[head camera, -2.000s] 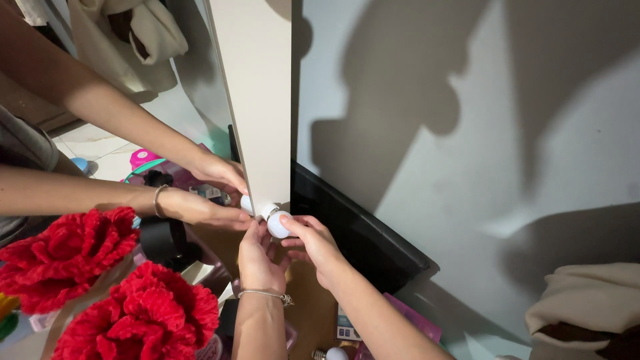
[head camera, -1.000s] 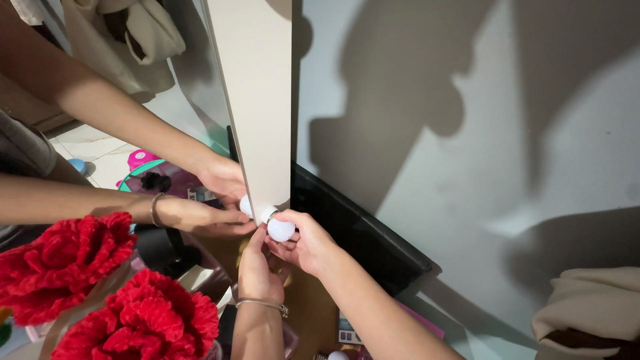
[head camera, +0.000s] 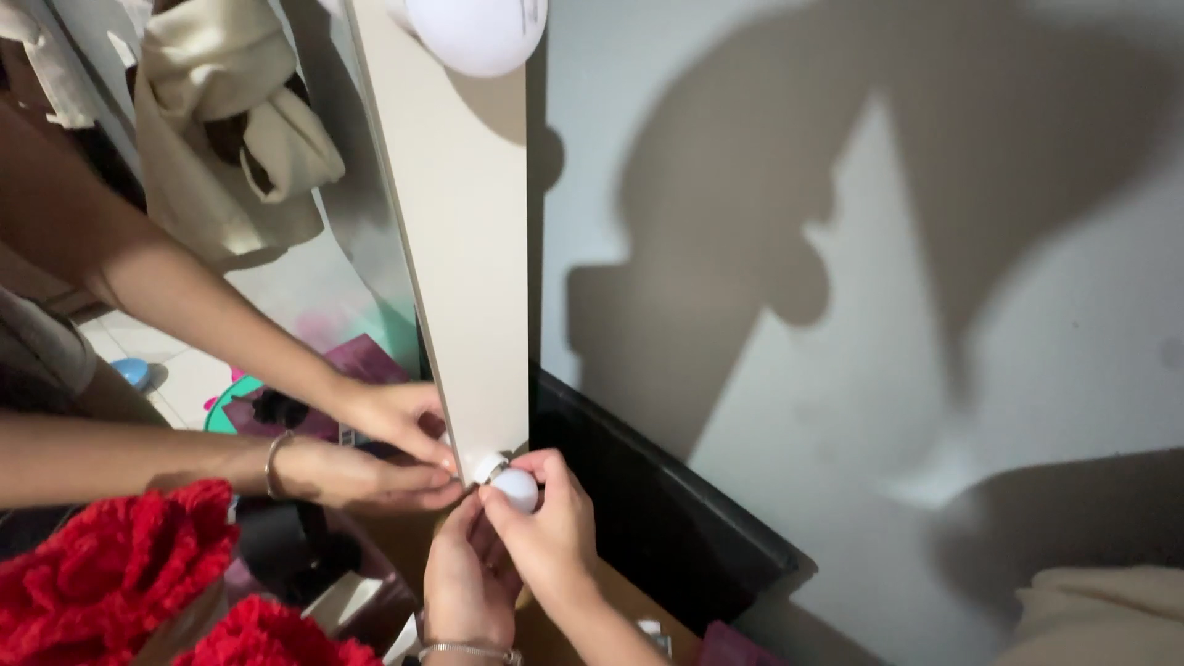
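A small white round bulb (head camera: 514, 490) with a white base sits against the lower end of the cream edge panel of a mirror (head camera: 472, 305). My right hand (head camera: 555, 527) grips the bulb between thumb and fingers. Just below and left, my left hand (head camera: 472, 573), with a bracelet at the wrist, has its fingertips at the bulb's underside; whether they grip it is hard to tell. The mirror glass on the left reflects both arms and hands. Another white bulb (head camera: 481, 28) is on the panel's upper part.
Red fuzzy flowers (head camera: 111, 573) stand at the lower left. A black panel (head camera: 647, 499) leans by the wall behind my hands. Beige cloth (head camera: 1101, 615) lies at the lower right. Below my hands is a brown surface (head camera: 638, 592) with small items.
The view has shifted, bringing the upper bulb into sight. Both hands stay at the lower bulb, with only small finger movements.
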